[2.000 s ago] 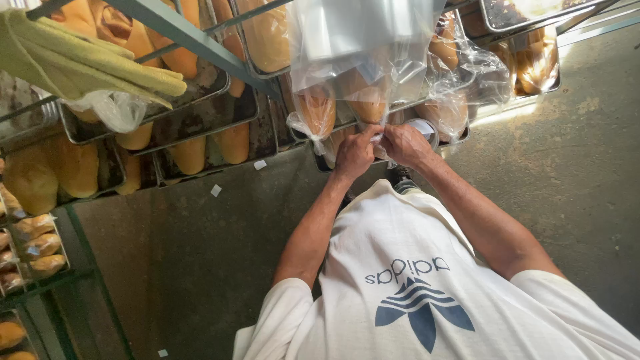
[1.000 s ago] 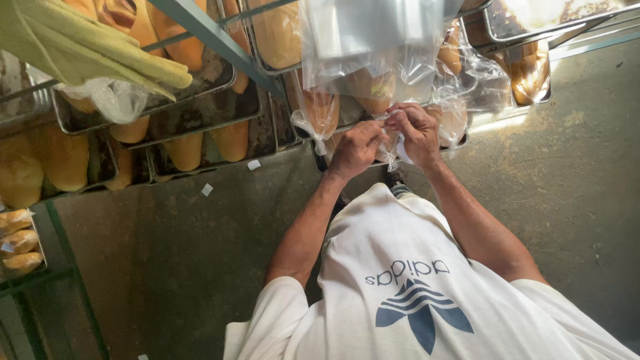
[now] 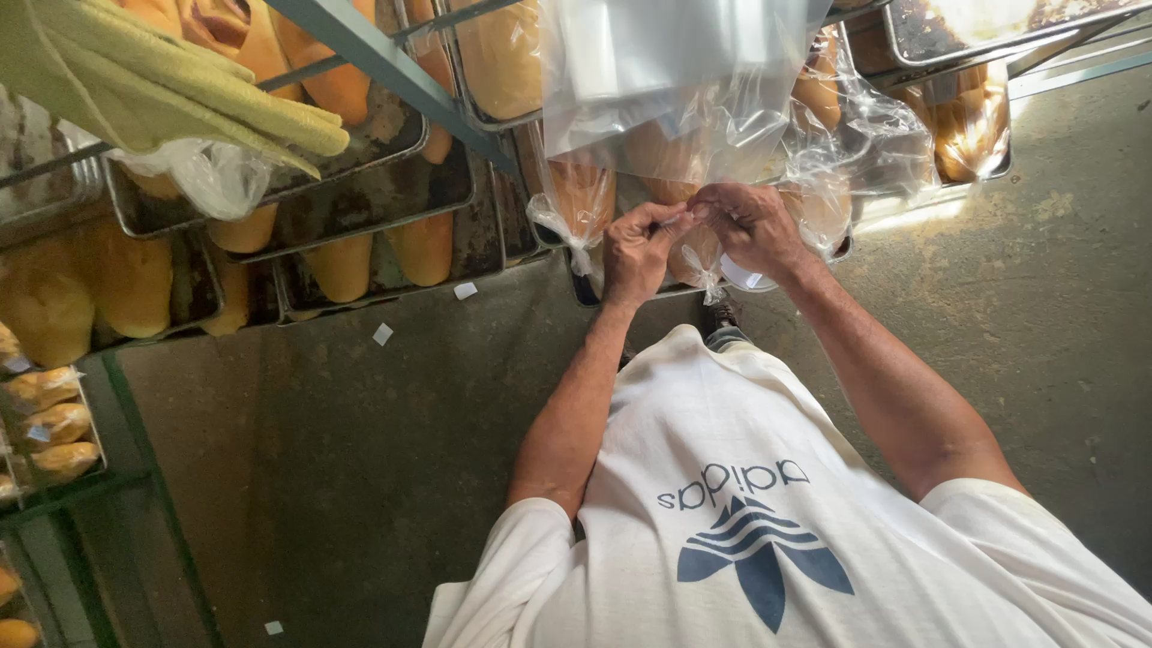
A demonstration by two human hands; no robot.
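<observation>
My left hand and my right hand meet with fingertips together at the lower edge of a stack of clear plastic bags. Whether anything is pinched between the fingers is too small to tell. Just beneath them, a bagged loaf has a knotted plastic end hanging over a tray edge. Left of my left hand lies another loaf in a tied clear bag. A white round object, partly hidden, shows below my right hand.
A metal rack holds baking trays of loaves. Yellow-green cloth hangs at upper left. More bagged bread lies to the right, and small packed rolls at far left. Small paper pieces lie on the concrete floor.
Both hands stay close together near the bag stack. The knotted bag end by my fingers two seconds ago now hangs free below them.
</observation>
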